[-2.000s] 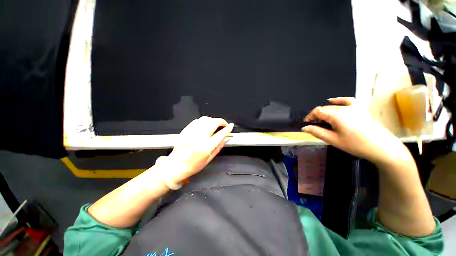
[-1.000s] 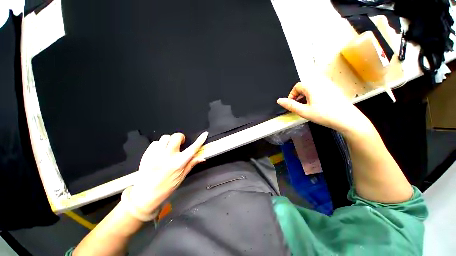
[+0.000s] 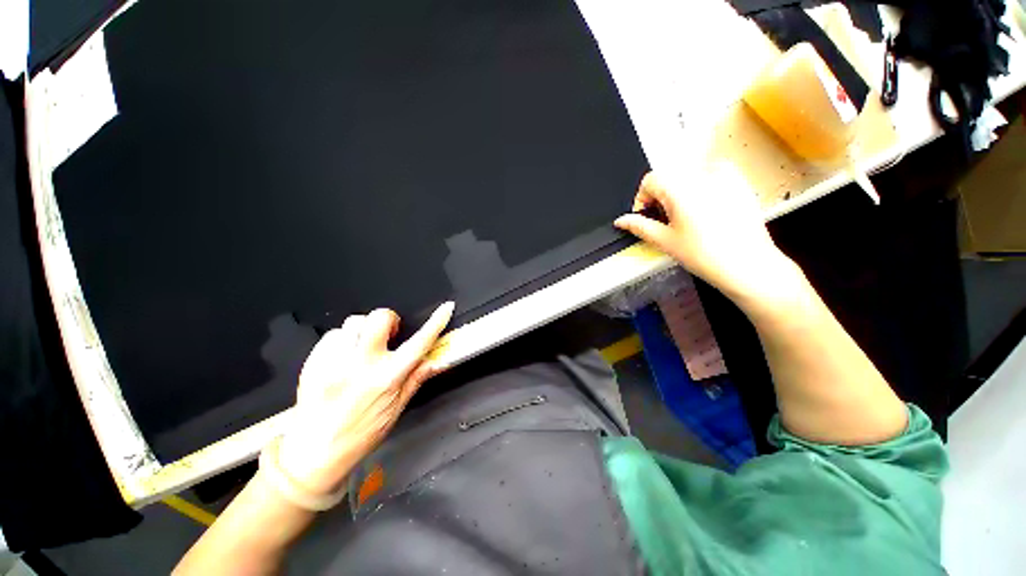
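Observation:
A large matt black panel point(image 3: 338, 135) lies flat on the white table. Two greyish notched tabs show near its front edge, one point(image 3: 475, 261) between my hands and one beside my left hand. A narrow black strip or folded edge point(image 3: 540, 277) runs along the front between my hands. My left hand point(image 3: 366, 377) lies on the panel's front edge, one finger pointing along it; whether it grips anything is hidden. My right hand point(image 3: 709, 231) pinches the strip or edge at the panel's front right corner, thumb and fingers close together.
A translucent orange-yellow glue bottle point(image 3: 801, 104) lies right of the panel, its pale nozzle over the table's front edge. Black scrap strips point(image 3: 951, 51) are heaped at the far right. Black material point(image 3: 28, 338) hangs at the left. A brown box point(image 3: 996, 203) stands right of the table.
The view has turned, so the table edge now slants. My left hand is further left along the edge relative to the tabs, and both hands stay at the front edge.

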